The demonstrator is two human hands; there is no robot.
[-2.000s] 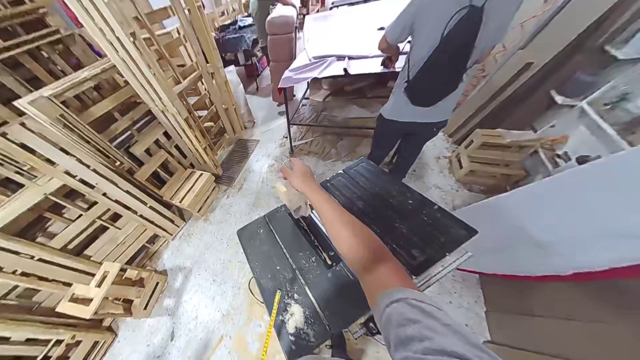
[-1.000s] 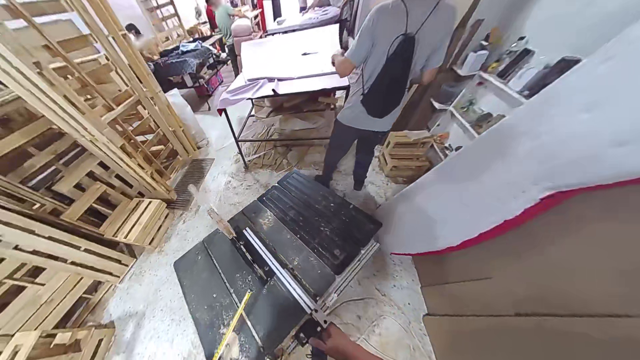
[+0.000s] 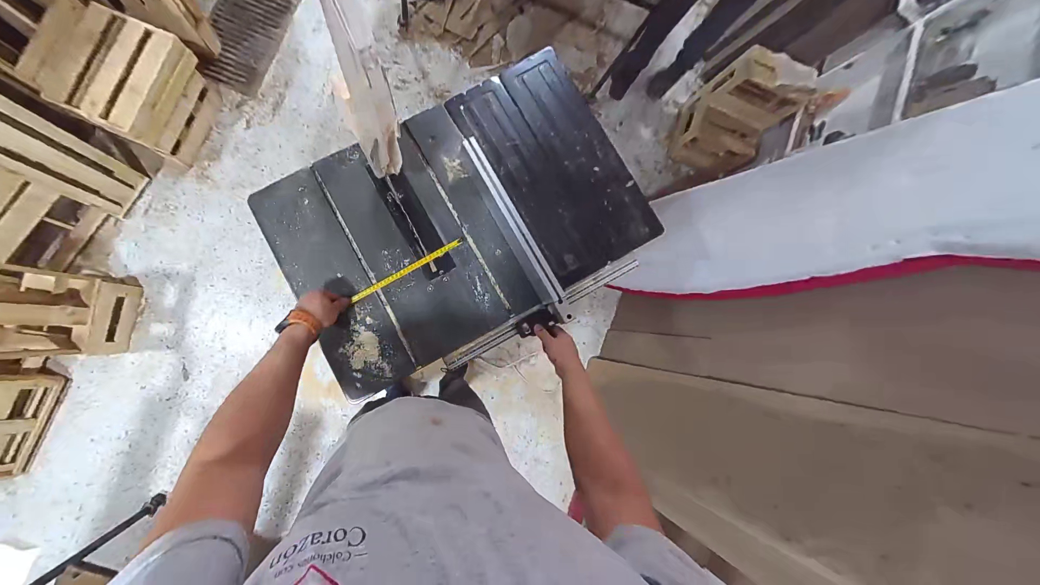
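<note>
My left hand point(image 3: 323, 307) grips a tape measure whose yellow blade point(image 3: 406, 270) is drawn out over a black table saw point(image 3: 439, 211). The blade's end lies short of the metal rip fence point(image 3: 513, 218). At the fence's near end, my right hand point(image 3: 557, 345) holds its dark clamp handle point(image 3: 538, 322). Sawdust lies on the saw's table near my left hand. A pale dusty guard or plastic piece point(image 3: 380, 130) rises over the far part of the saw slot; whether the saw blade is raised, I cannot tell.
Wooden pallets and crates point(image 3: 122, 73) are stacked along the left. Another wooden crate point(image 3: 735, 106) stands at the upper right, near a person's dark-trousered legs point(image 3: 650, 49). Brown boards or cardboard point(image 3: 812, 390) and a white sheet with a red edge point(image 3: 829, 203) fill the right side.
My right hand was at the fence's near end one second ago and remains there. My left hand now shows, holding the tape measure across the saw. The view has tilted down.
</note>
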